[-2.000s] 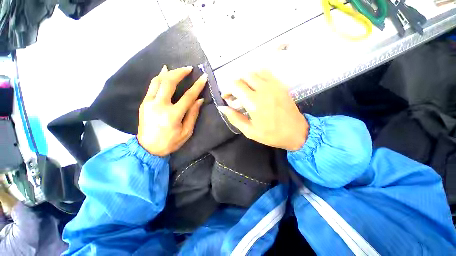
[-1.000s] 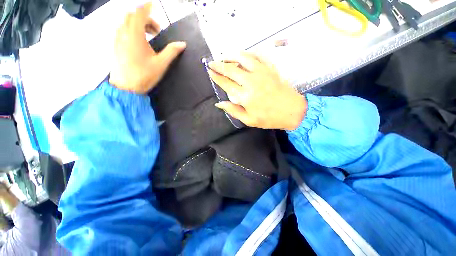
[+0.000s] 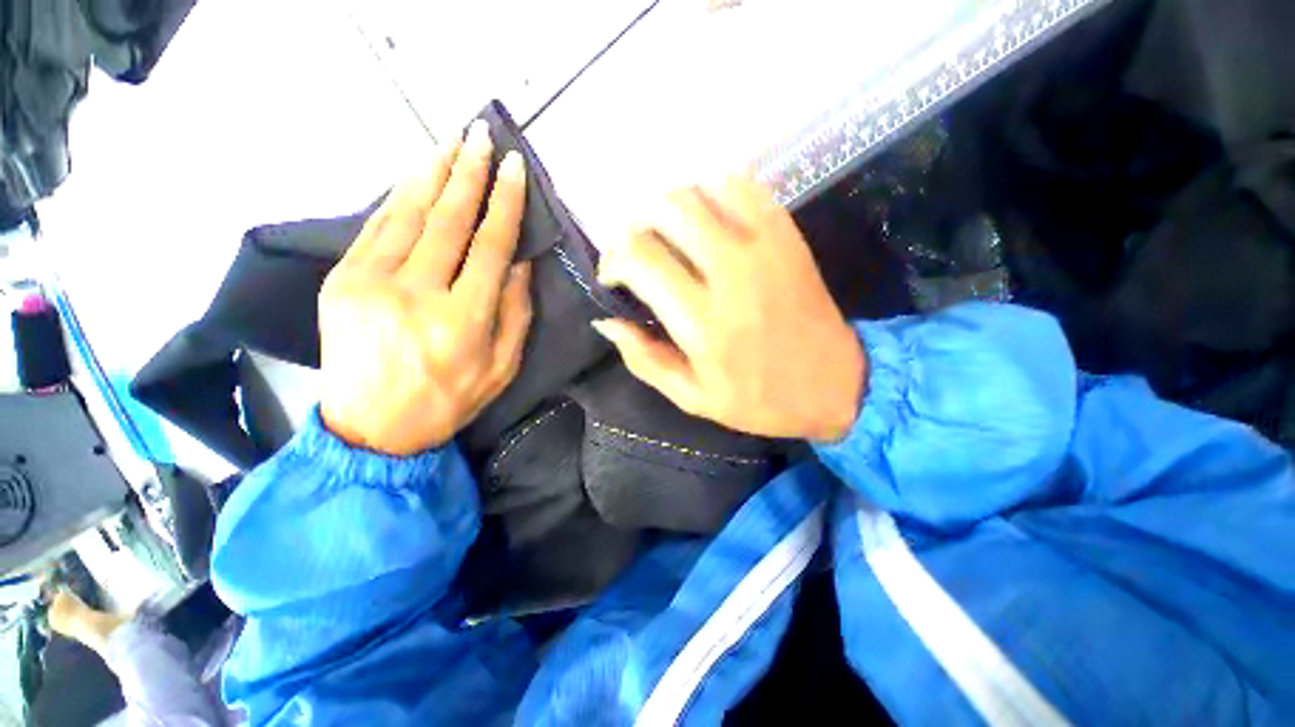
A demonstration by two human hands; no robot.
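The dark garment body (image 3: 547, 355) lies over the white table's edge and my lap, with yellowish dashed stitching on its folds. A narrow dark zipper tape (image 3: 580, 267) with a pale line runs along its right edge. My left hand (image 3: 419, 298) lies flat on the cloth, fingers together and pointing up to the cloth's top corner. My right hand (image 3: 731, 313) is at the tape's lower part, with thumb and fingertips on the cloth edge. What lies under its fingers is hidden.
The white table (image 3: 284, 142) has a ruler strip (image 3: 923, 100) along its near edge. Loose dark cloth (image 3: 50, 85) lies upper left and more (image 3: 1193, 213) at right. A thread cone (image 3: 40, 341) and grey motor housing (image 3: 64, 469) are far left. Another person's hand (image 3: 83, 619) shows lower left.
The left hand lifted up and left, then came back down flat on the cloth. The cloth's upper part is folded differently. The view has shifted; the scissors are out of view.
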